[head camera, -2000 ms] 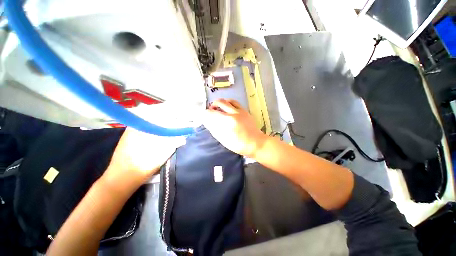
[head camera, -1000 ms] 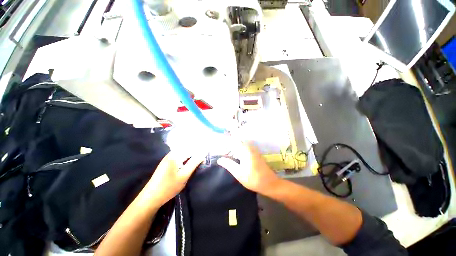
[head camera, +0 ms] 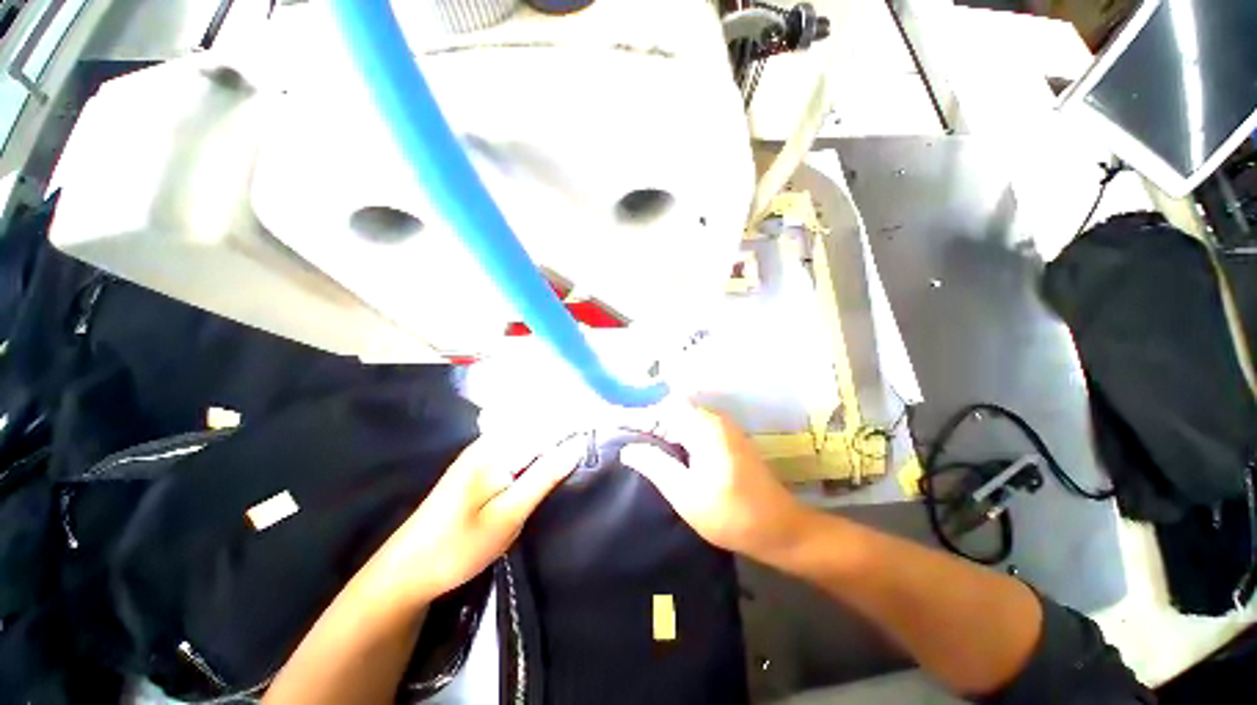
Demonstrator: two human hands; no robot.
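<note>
A black bag piece point(head camera: 620, 579) with a small yellow label point(head camera: 665, 617) and a zipper along its left edge hangs toward me below the machine head. My left hand point(head camera: 483, 503) and my right hand point(head camera: 717, 482) pinch its top edge between their fingertips, close together. A small dark loop shows between them. The white sewing machine head point(head camera: 455, 221) with a red emblem stands just beyond. The fingertips are washed out by bright light, and the needle cannot be made out.
A blue hose point(head camera: 462, 193) curves down before the head. A heap of black bag pieces point(head camera: 276, 441) lies left. Right are a yellow-edged plate point(head camera: 837, 344), a coiled black cable point(head camera: 951, 517), a black cloth bundle point(head camera: 1158, 344) and a tablet point(head camera: 1172, 83).
From two seconds ago, both hands have come together at the piece's top edge, and the yellow-edged plate shows more fully. Since one second ago the hands keep their hold; the view has shifted slightly.
</note>
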